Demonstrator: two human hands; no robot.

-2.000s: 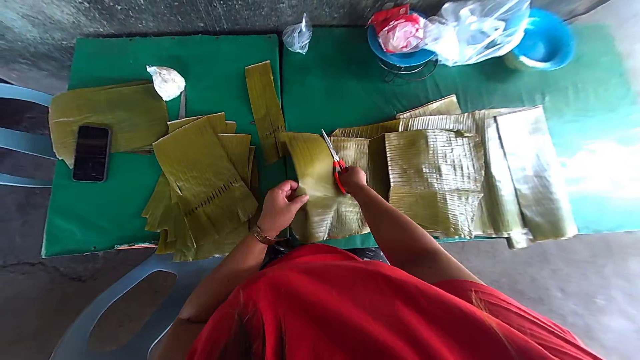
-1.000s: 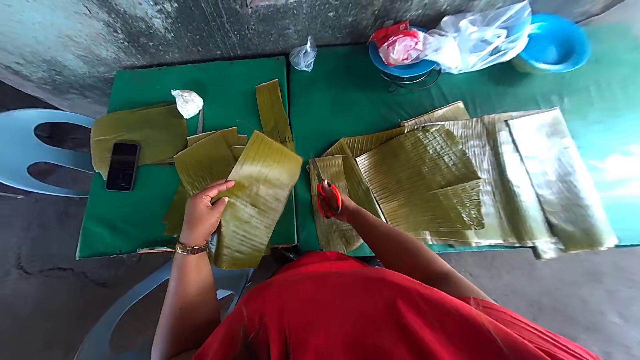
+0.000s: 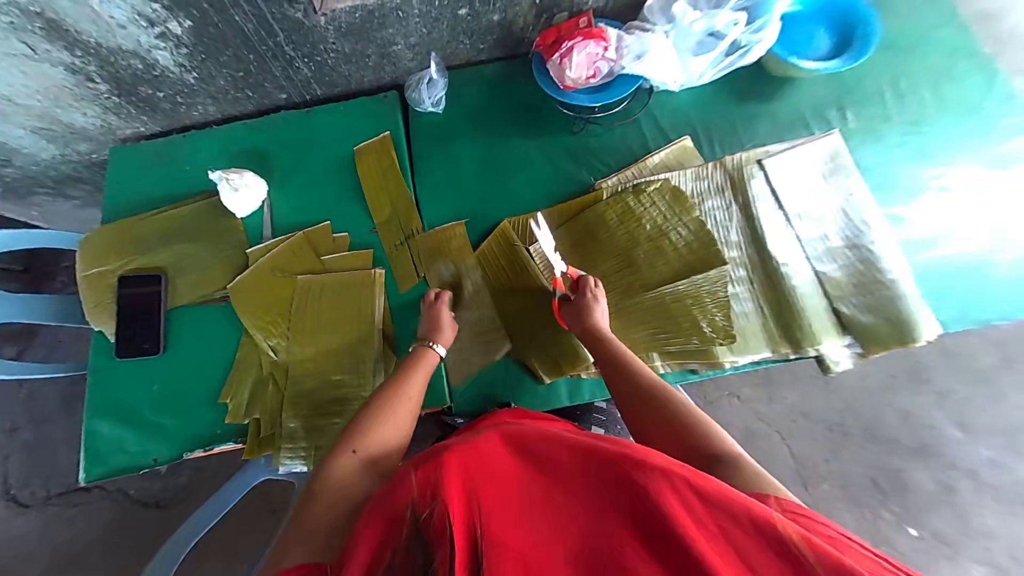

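My right hand [image 3: 586, 306] grips red-handled scissors [image 3: 550, 254], whose blades point up and away over the banana leaf pieces. My left hand [image 3: 438, 318] is on a narrow banana leaf piece [image 3: 470, 308] in the middle; whether its fingers pinch the leaf cannot be told. A pile of cut leaf pieces [image 3: 328, 344] lies to the left of that hand. On the right, large overlapping leaf sheets [image 3: 640, 240] reach under and past the scissors. One leaf strip [image 3: 386, 200] lies beyond my left hand, near the seam between the two green tabletops.
A phone [image 3: 140, 316] rests on a leaf [image 3: 192, 248] at far left, near a crumpled white bag [image 3: 240, 190]. Along the back are a small clear bag [image 3: 427, 85], a blue bowl with red packaging [image 3: 596, 94], white plastic bags [image 3: 704, 44] and a blue basin [image 3: 824, 36].
The wide leaf piece that my left hand held one second ago now lies on the left pile. My left hand has moved right to the narrow piece. The scissors stay in my right hand.
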